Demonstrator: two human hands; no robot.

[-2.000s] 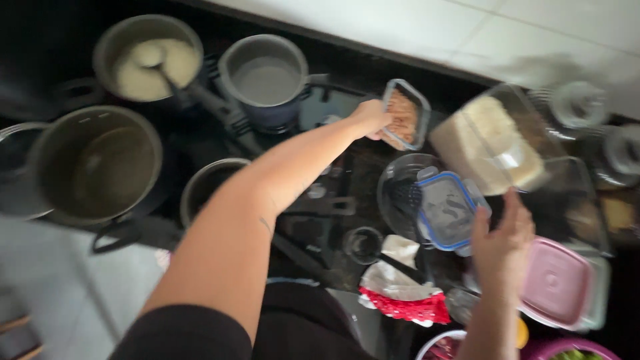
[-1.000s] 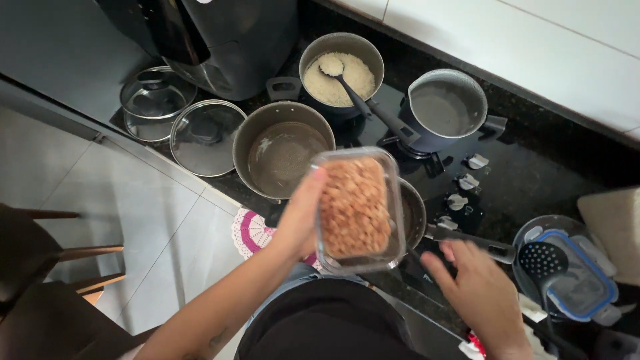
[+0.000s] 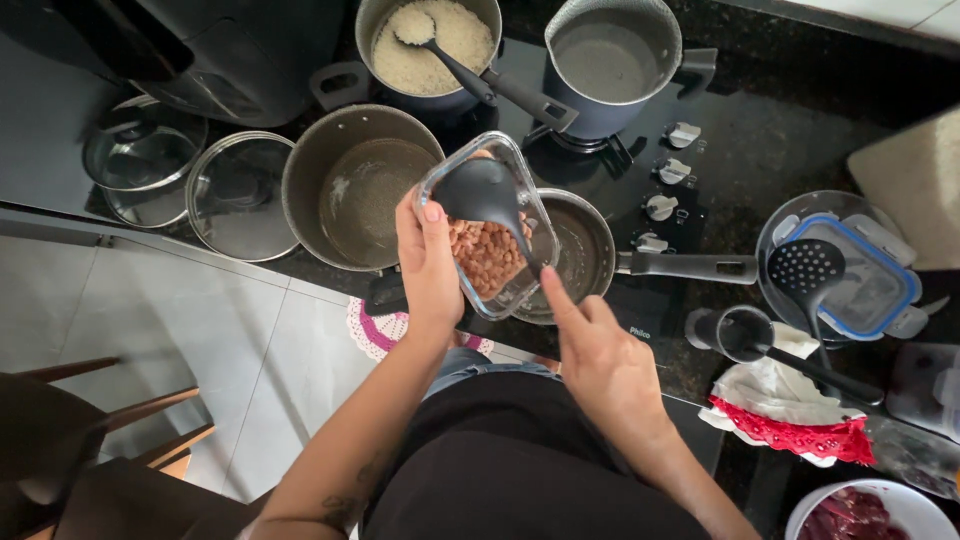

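Observation:
My left hand [image 3: 431,262] grips the left side of a rectangular glass container [image 3: 517,296] of brown beans [image 3: 486,259], which is tilted. My right hand [image 3: 607,352] holds the handle of a black ladle [image 3: 480,191], its bowl over the beans inside the container. Just left of the container stands a large grey pot [image 3: 360,187] with a little liquid in it. Partly beneath the container and to its right is a small pan [image 3: 581,255] with a black handle. Behind them is a pot of rice [image 3: 442,56] with a black spoon resting in it.
A blue saucepan [image 3: 611,67] sits at the back of the glass cooktop. Glass lids [image 3: 244,195] lie at left. At right are a bowl with a blue-rimmed lid [image 3: 862,277], a skimmer [image 3: 806,266], a glass cup [image 3: 742,334], a red-and-white cloth [image 3: 787,405] and a white bowl of raw meat [image 3: 870,517].
My left hand has brought the beans from the right side of the cooktop to beside the large pot. My right hand, holding nothing visible one second ago, now has the ladle in the container.

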